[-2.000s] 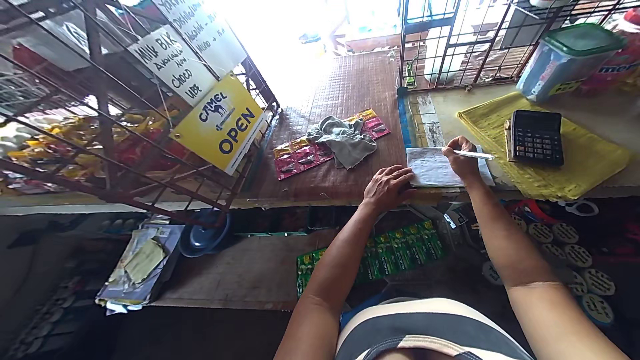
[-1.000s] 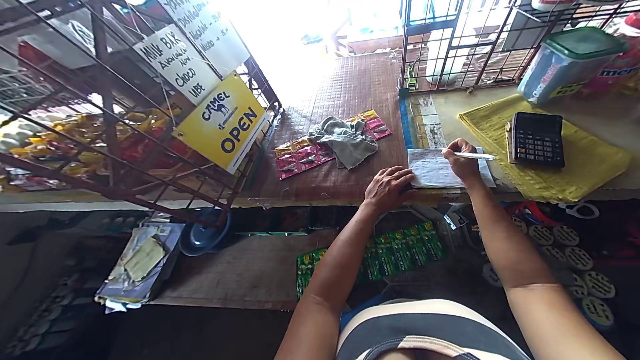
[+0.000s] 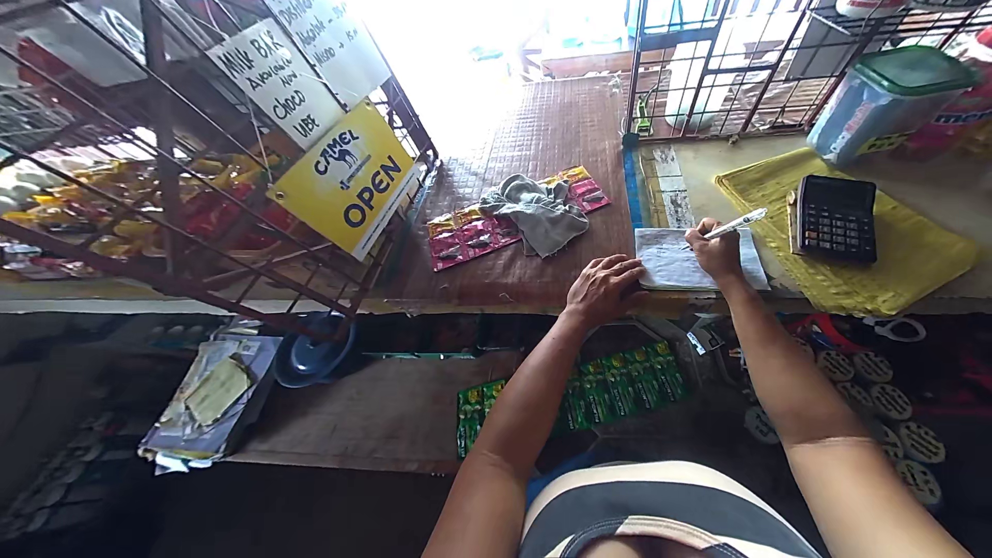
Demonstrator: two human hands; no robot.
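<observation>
My right hand grips a white pen over an open paper notebook at the counter's front edge. My left hand lies palm down beside it, fingertips at the notebook's left edge, holding nothing. To the left, a crumpled grey cloth rests across a strip of pink and yellow sachets. A black calculator sits on a folded yellow cloth to the right of the notebook.
A metal wire cage with signs stands at left, packets behind it. At back right are another wire grille and a green-lidded plastic container. The lower shelf holds a blue basin, stacked papers and green sachet strips.
</observation>
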